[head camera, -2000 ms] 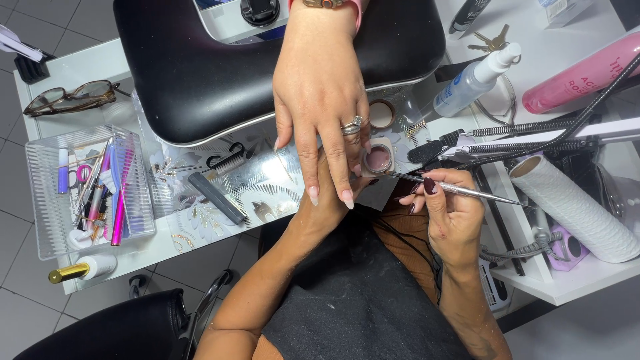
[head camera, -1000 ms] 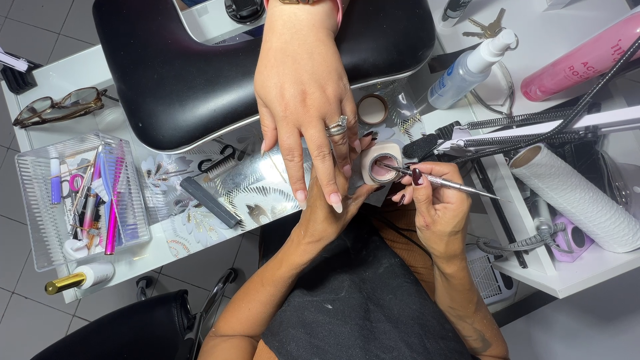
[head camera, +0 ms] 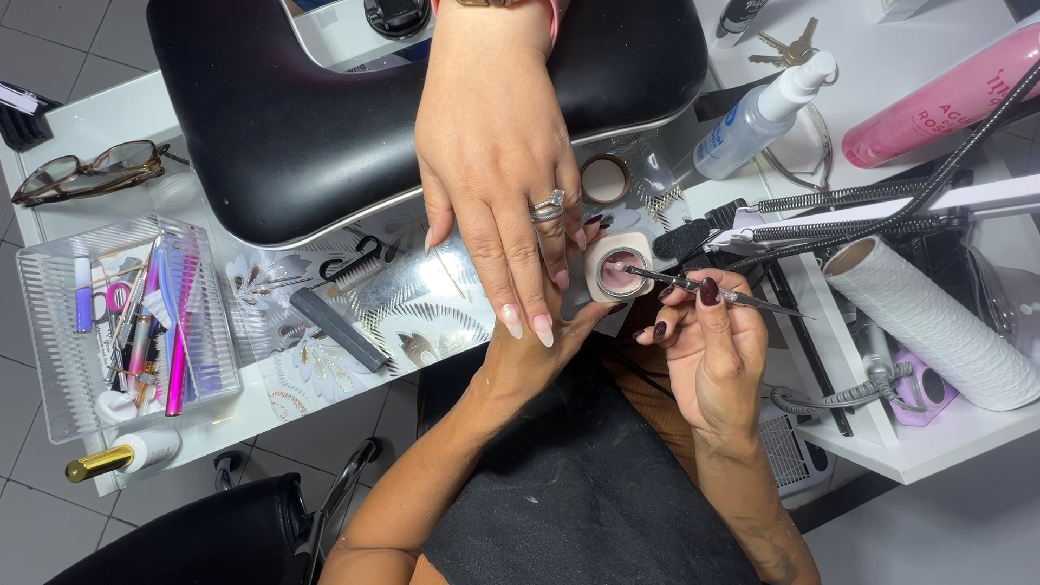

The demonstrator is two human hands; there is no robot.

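Note:
My left hand (head camera: 528, 357) lies under another person's hand (head camera: 491, 154), which wears rings and reaches in from the top. Between my left thumb and fingers sits an open square jar (head camera: 600, 286) of pink gel, tilted toward the camera. The other person's fingers hide part of my left hand. At its right, my right hand (head camera: 719, 349) holds a thin nail brush (head camera: 735, 298) like a pen, and the brush tip is inside the jar. A round jar lid (head camera: 604, 179) lies just above the jar.
A black padded armrest (head camera: 268, 130) spans the top. At left are eyeglasses (head camera: 89, 172), a clear plastic basket (head camera: 49, 357) of tools and a gold-capped bottle (head camera: 154, 449). A nail file block (head camera: 339, 329) lies mid-table. At right stand a pump bottle (head camera: 756, 122), lamp arm (head camera: 886, 213) and paper roll (head camera: 942, 325).
My right hand has brought the brush from the jar's rim into the jar. The jar, in my left hand, shows more of its side and opening than two seconds ago.

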